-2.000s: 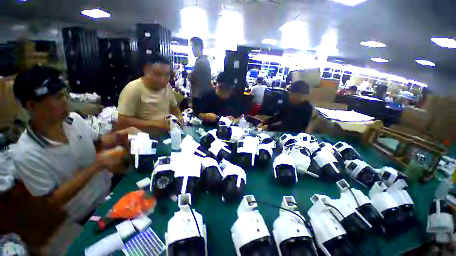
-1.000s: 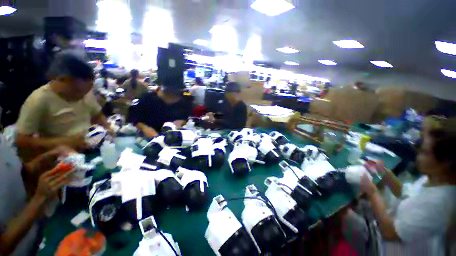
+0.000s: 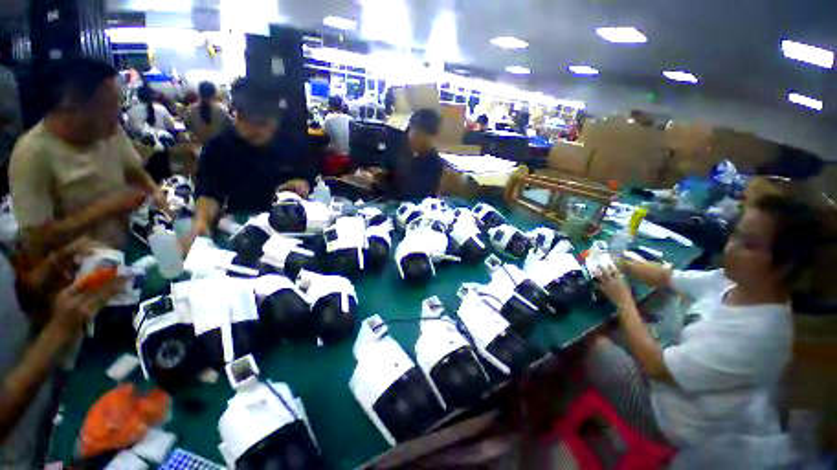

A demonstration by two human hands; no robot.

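Neither of my hands is in view. Nearest in front of me, a white camera with a black ball-shaped head (image 3: 266,424) lies at the table's near edge, its bracket and black cable pointing away. To its right, several like cameras lie in a slanting row along the near edge, one of them a white-bodied camera (image 3: 390,381). An orange crumpled bag (image 3: 121,419) lies at the near left. Part of a sticker sheet with blue dots (image 3: 188,461) shows beside it, cut off by the bottom edge.
More cameras (image 3: 220,317) crowd the middle of the green table (image 3: 381,296). A translucent bottle (image 3: 166,250) stands at the left. A person at the right holds a white part; others work at the left and far side. A red-pink stool (image 3: 610,436) is below the table's edge.
The view has swung right, bringing in the person at the right and the stool. That person's hands and white part are now nearer the camera row.
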